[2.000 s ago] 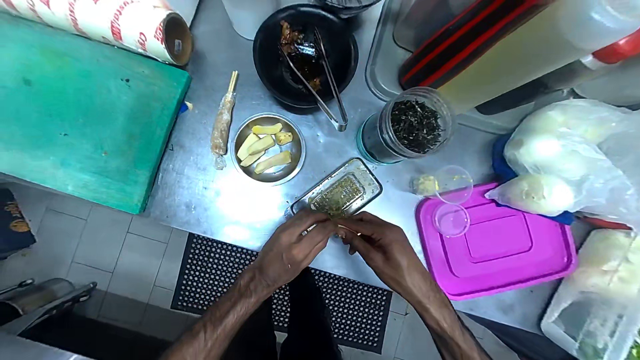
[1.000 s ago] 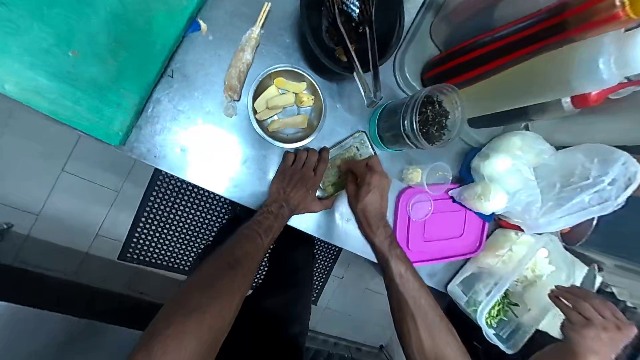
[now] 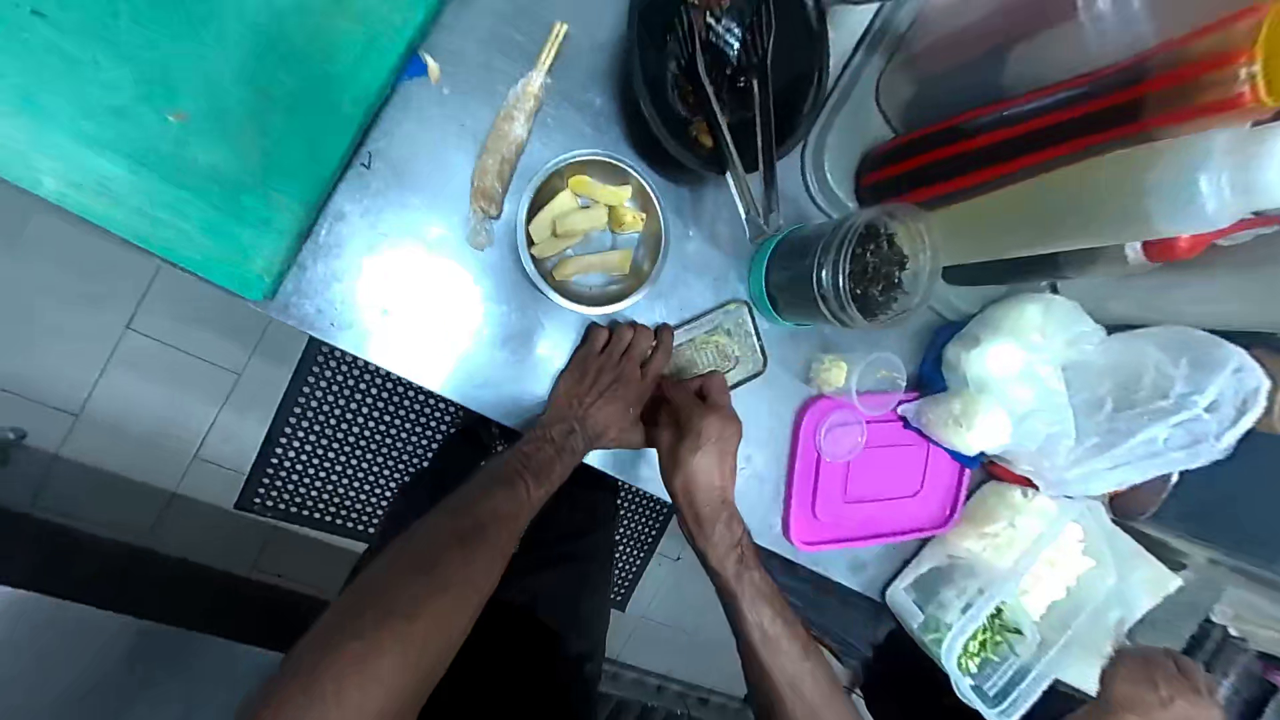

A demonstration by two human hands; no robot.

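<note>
A small flat metal grater [image 3: 715, 345] with pale pulp on its face lies on the steel counter. My left hand [image 3: 612, 385] lies over its near left end, fingers close together and pressed on it. Against it, my right hand [image 3: 698, 425] is closed in a pinch at the grater's near edge; whatever it pinches is hidden by the fingers. Just beyond stands a round steel bowl [image 3: 650, 285] with several peeled pale yellow pieces [image 3: 582, 220], which look like ginger. A small clear cup [image 3: 829, 373] with pale grated matter stands right of the grater.
A green cutting board [image 3: 200, 130] is at the left, near a wrapped skewer [image 3: 508, 140]. Behind are a black bowl [image 3: 650, 120] with metal tongs [image 3: 745, 190] and a jar [image 3: 800, 275] of dark flakes. To the right are a pink lid [image 3: 870, 480], plastic bags [image 3: 1080, 390] and another person's hand [image 3: 1155, 685].
Two seconds ago my hands were together at the grater's near edge; now my left hand lies over its end. The other person's hand has moved down. The view has shifted.
</note>
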